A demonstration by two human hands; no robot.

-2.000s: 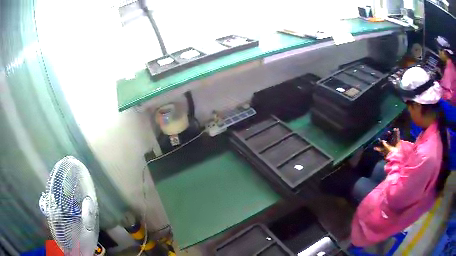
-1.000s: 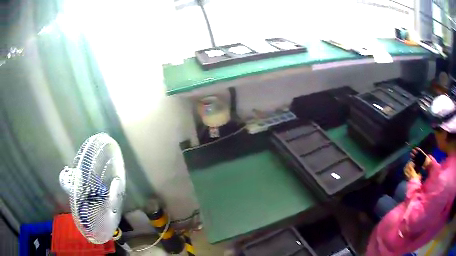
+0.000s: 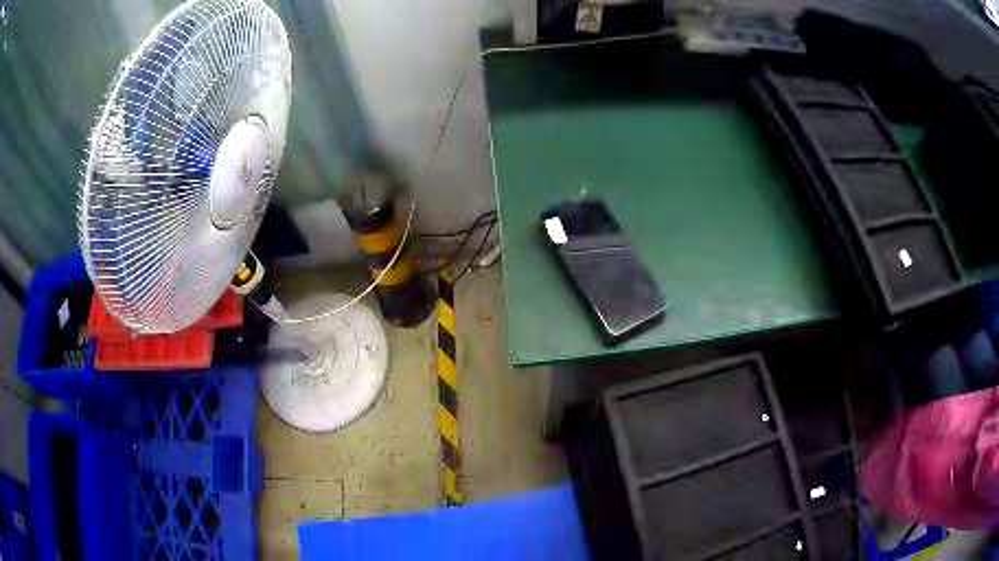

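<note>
Neither of my hands is in view. Black glossy phone-like slabs point(image 3: 619, 285) lie at a slant on the green bench mat point(image 3: 701, 219), seemingly two, partly overlapping. A small white label point(image 3: 555, 229) shows at their upper left end. A black compartment tray point(image 3: 701, 422) is at the bottom, in front of the bench. Beside it is a darker tray area with dark glossy surfaces and small white labels point(image 3: 817, 492). More stacked black compartment trays point(image 3: 904, 258) stand on the bench's right side, a white label in the front pocket.
A white pedestal fan point(image 3: 241, 170) stands left, with red baskets point(image 3: 153, 348), blue bins point(image 3: 55, 378) and a blue pallet point(image 3: 197, 471) behind and below. A yellow-black post point(image 3: 383, 247) is beside the bench. A blue surface point(image 3: 444, 531) is at the bottom. A person's pink sleeve point(image 3: 942, 460) is right.
The view has swung down and left; the upper shelf has left the picture. The black slabs now lie on the green mat, which was bare there before.
</note>
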